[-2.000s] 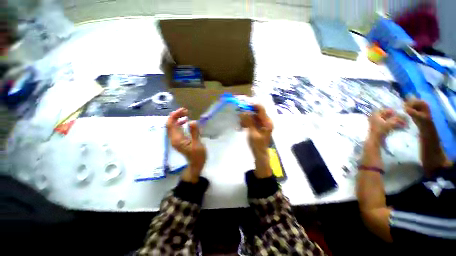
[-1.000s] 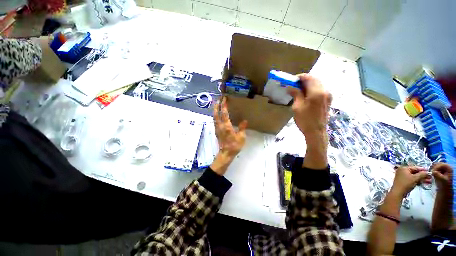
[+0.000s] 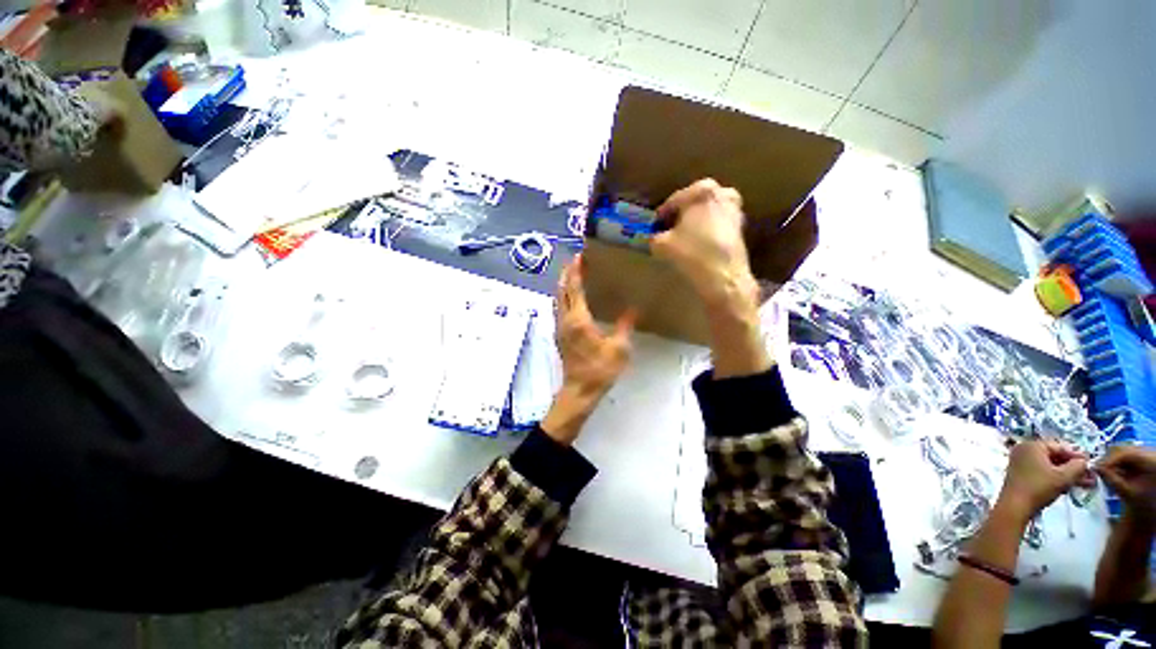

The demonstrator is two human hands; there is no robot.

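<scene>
The open brown carton [image 3: 710,140] stands tilted in view at the centre, with blue-white retail boxes [image 3: 624,223] at its left inside. My right hand [image 3: 710,247] reaches in over the front wall, its curled fingers at the right end of the boxes. It appears to grip one there; its fingertips are partly hidden. My left hand [image 3: 592,345] is empty with fingers apart, upright at the carton's front left corner. Slim retail boxes [image 3: 482,368] lie in two side-by-side stacks left of my left hand.
Coiled cables in clear trays [image 3: 297,364] lie left. A black mat [image 3: 494,235] is behind. A black phone [image 3: 865,520] lies beside my right sleeve. A cable heap [image 3: 938,368] and a neighbour's hands [image 3: 1052,475] are right. A grey-blue book [image 3: 974,228] lies back right.
My right hand has carried the retail box forward, left and down into the carton, beside the boxes there. My left hand stays open by the carton. The view has shifted slightly.
</scene>
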